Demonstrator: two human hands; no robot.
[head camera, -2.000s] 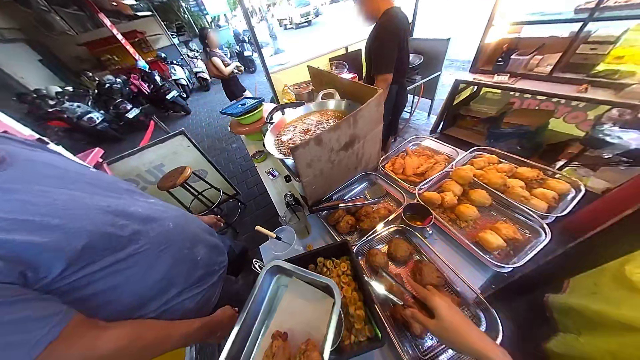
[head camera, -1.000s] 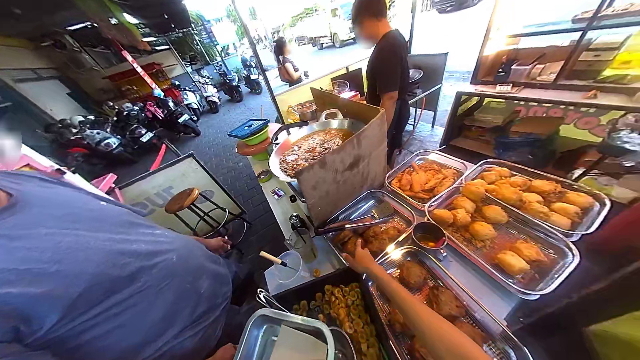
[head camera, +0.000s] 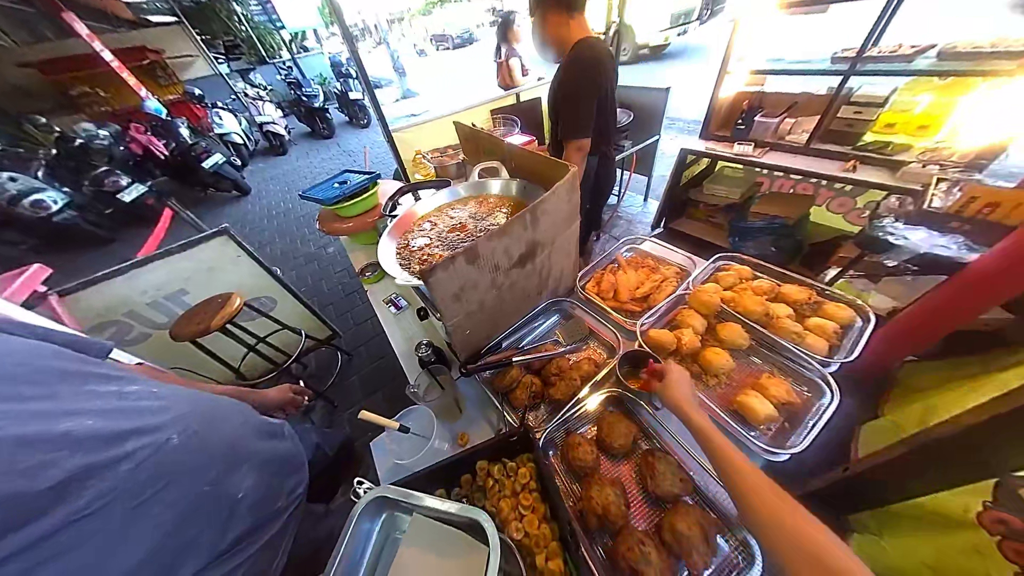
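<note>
My right hand (head camera: 674, 389) reaches in from the lower right, its fingers closed on a small red thing at the rim of a small metal sauce cup (head camera: 632, 362). My left hand is out of view. Left of the cup, metal tongs (head camera: 524, 358) lie across a tray of fried pieces (head camera: 560, 378). Below my hand, a wire-mesh tray holds browned round fritters (head camera: 604, 500). Golden fried pieces (head camera: 716, 362) fill part of the tray on the right. At the bottom are a metal tray (head camera: 384, 512) with a pale flat sheet and a black tray of small fried rounds (head camera: 520, 504).
A large pan of bubbling oil (head camera: 460, 228) stands behind a cardboard screen (head camera: 512, 264). Close on the left is a person in a blue shirt (head camera: 136, 456); another in black (head camera: 588, 112) stands beyond. A plastic container with a wooden-handled tool (head camera: 384, 422) sits near the counter edge.
My right hand has moved from the browned fritters, past the tray with the tongs, to the sauce cup. A hand beside the metal tray at lower left earlier is out of view now.
</note>
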